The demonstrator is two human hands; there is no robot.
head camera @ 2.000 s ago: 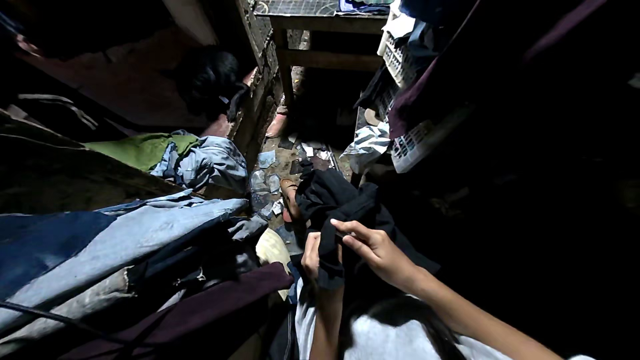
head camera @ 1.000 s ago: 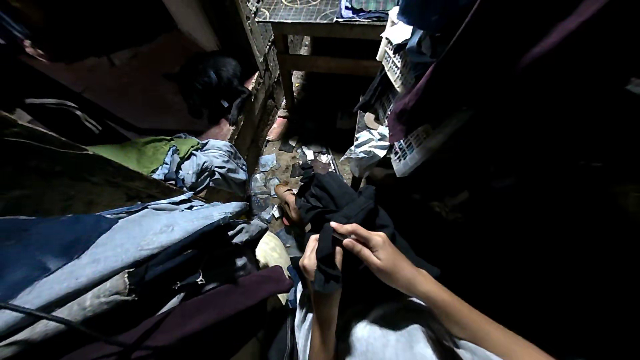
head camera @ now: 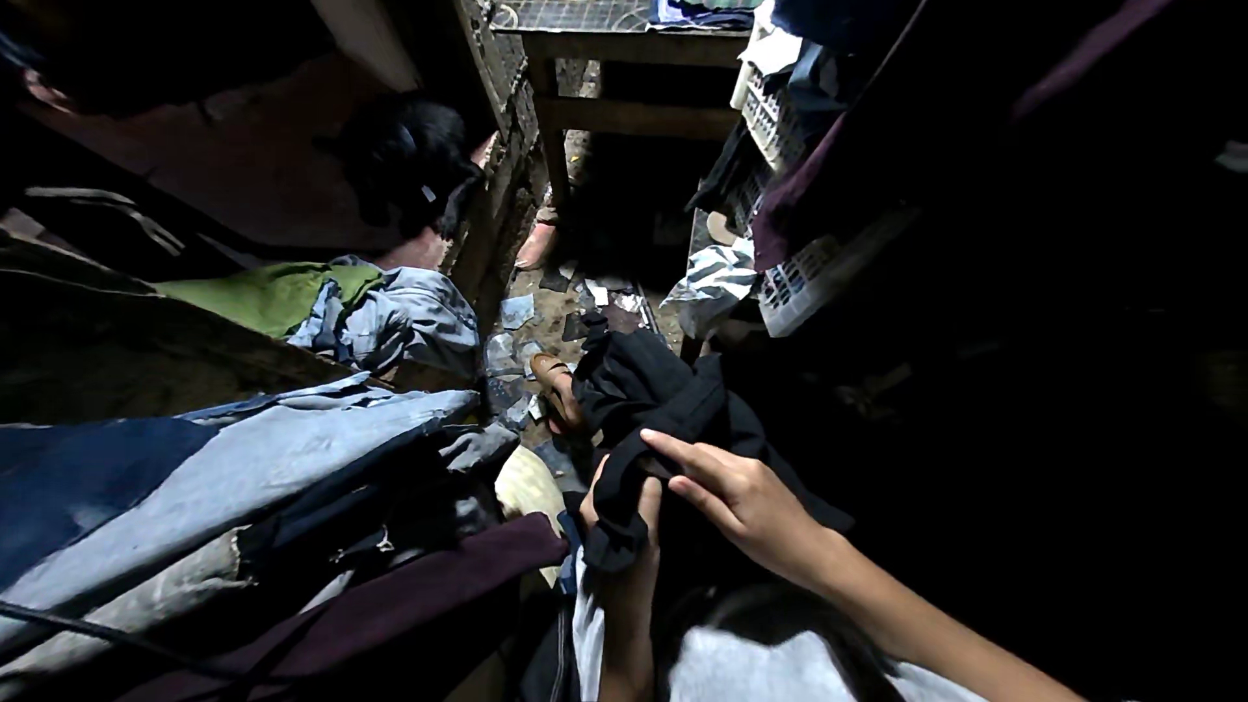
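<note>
A bunched black cloth garment [head camera: 673,390] lies over my lap, low in the middle of the view. My left hand [head camera: 624,507] grips a folded edge of it, the thumb on the near side and part of the hand hidden by the cloth. To its right, my right hand [head camera: 731,483] reaches in from the lower right, with index finger and thumb at the same fold. The index fingertip rests on the black cloth; whether the fingers pinch it is hard to see. Beneath the forearms shows light grey cloth [head camera: 770,663].
Blue, grey and maroon garments [head camera: 439,595] hang at the left, with a green cloth [head camera: 258,297] behind them. White plastic baskets [head camera: 799,283] stand at the right. A wooden table [head camera: 643,47] is ahead. Scraps [head camera: 517,312] litter the floor near a sandalled foot [head camera: 556,385].
</note>
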